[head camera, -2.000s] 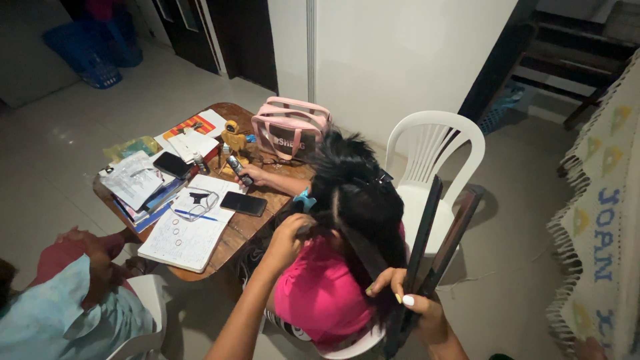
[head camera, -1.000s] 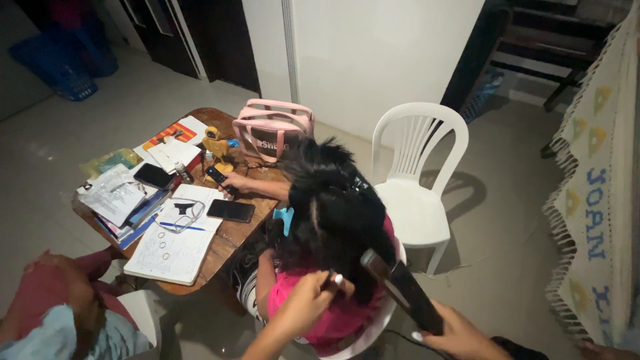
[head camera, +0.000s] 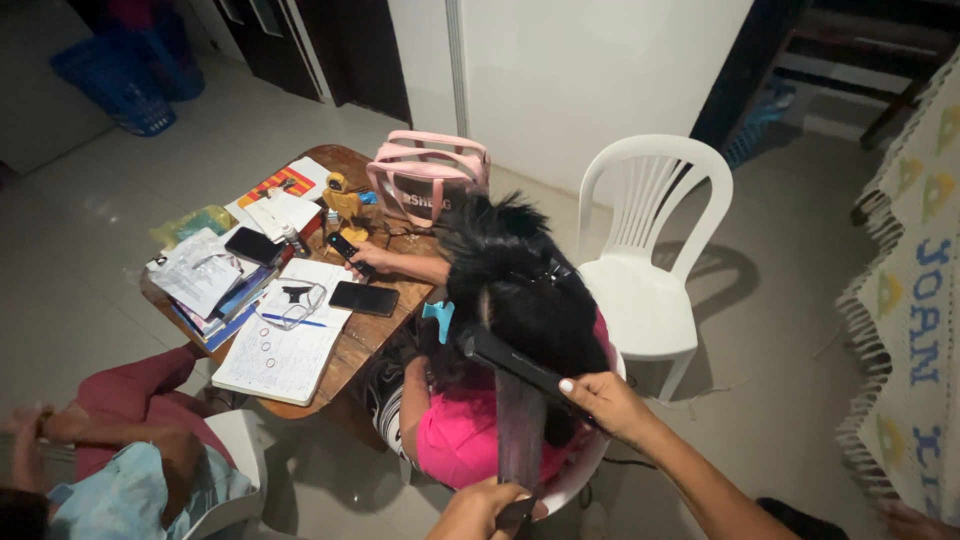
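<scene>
My right hand grips a black hair straightener, whose plates are closed around a flat lock of dark hair near the head. Lower down, my left hand pinches the end of that lock and keeps it stretched. The lock belongs to a seated person in a pink top, seen from behind. A blue hair clip sits at the left of the head, and a dark clip holds hair at the upper right. That person's own hand holds a black remote control.
A wooden table bears an open notebook, eyeglasses, phones, papers and a pink bag. Beyond the seated person stands a white plastic chair. Another person in light blue sits at lower left. A fringed cloth hangs at right.
Two seconds ago the straightener was spread open; now it is closed on the lock. My left hand has moved down from beside the head to the lock's lower end.
</scene>
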